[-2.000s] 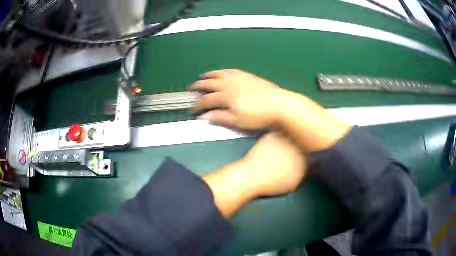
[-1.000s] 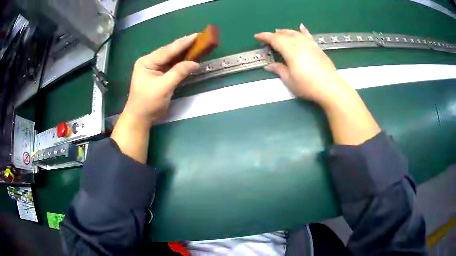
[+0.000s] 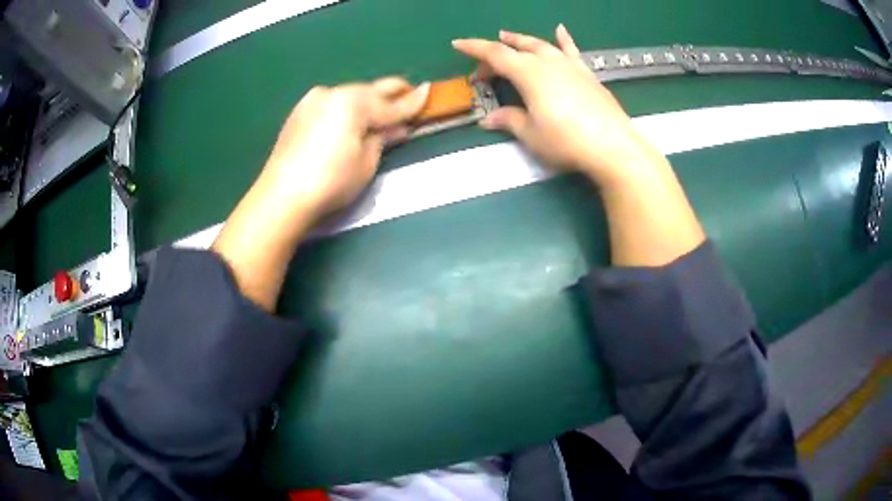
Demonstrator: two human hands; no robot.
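A grey metal strip [image 3: 483, 102] lies on the green belt, mostly hidden under my left hand and the orange block. My left hand [image 3: 347, 127] grips the orange block [image 3: 446, 101], which lies flat along the strip. My right hand [image 3: 554, 98] is at the strip's right end, thumb below it and fingers above, touching or holding the end. More grey strips with rows of holes or studs [image 3: 636, 63] lie end to end to the right, beyond my right hand.
The machine base [image 3: 110, 269] with a red push button [image 3: 65, 286] is at the left. A white stripe [image 3: 450, 182] runs just in front of the strip. A small dark strip [image 3: 874, 193] lies near the right edge. A green label [image 3: 67, 464] is at the lower left.
The orange block has gone from raised and tilted to flat on the strip. My left hand has moved right, toward my right hand. The machine shows further left as the view has shifted.
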